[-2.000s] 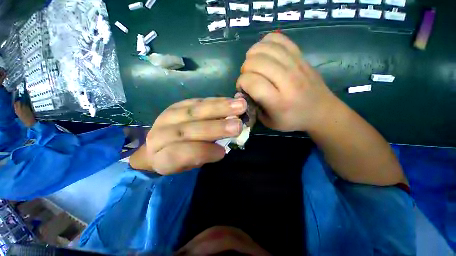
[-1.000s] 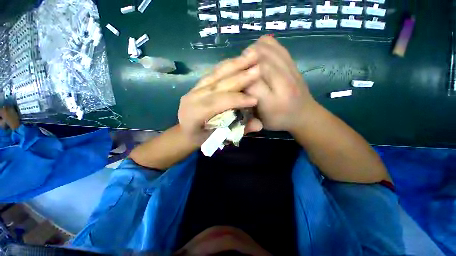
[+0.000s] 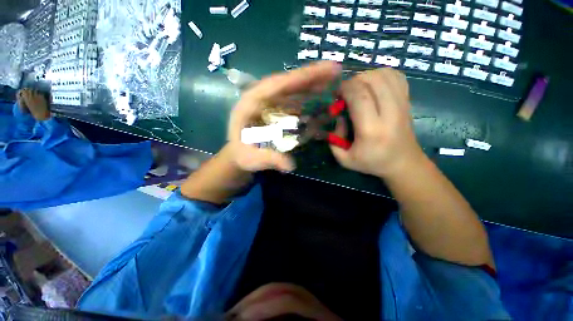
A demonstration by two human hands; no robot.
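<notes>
My right hand (image 3: pixel 380 122) holds pliers by their red handles (image 3: pixel 339 142), which are spread apart. The metal head is blurred and points left, with pale material (image 3: pixel 288 142) at the jaws. A white housing (image 3: pixel 256 135) lies at this pale material, in front of my left palm. My left hand (image 3: pixel 254 116) is cupped around the housing and jaws, fingers stretched to the upper right and thumb below. Whether my left hand or the jaws bear the housing cannot be told.
Rows of white parts in a tray (image 3: pixel 418 47) lie at the top. A clear bag of parts (image 3: pixel 141 63) lies left, near loose housings (image 3: pixel 217 55) and a pale bottle-like thing (image 3: pixel 239 77). Right are a purple-orange stick (image 3: pixel 534 99) and loose housings (image 3: pixel 452 152). A neighbour's blue sleeve (image 3: pixel 63 163) shows left.
My hands have drawn apart, and the red handles are now exposed and spread. The white housing shows higher, in front of my left palm. The view has shifted, showing more of the tray.
</notes>
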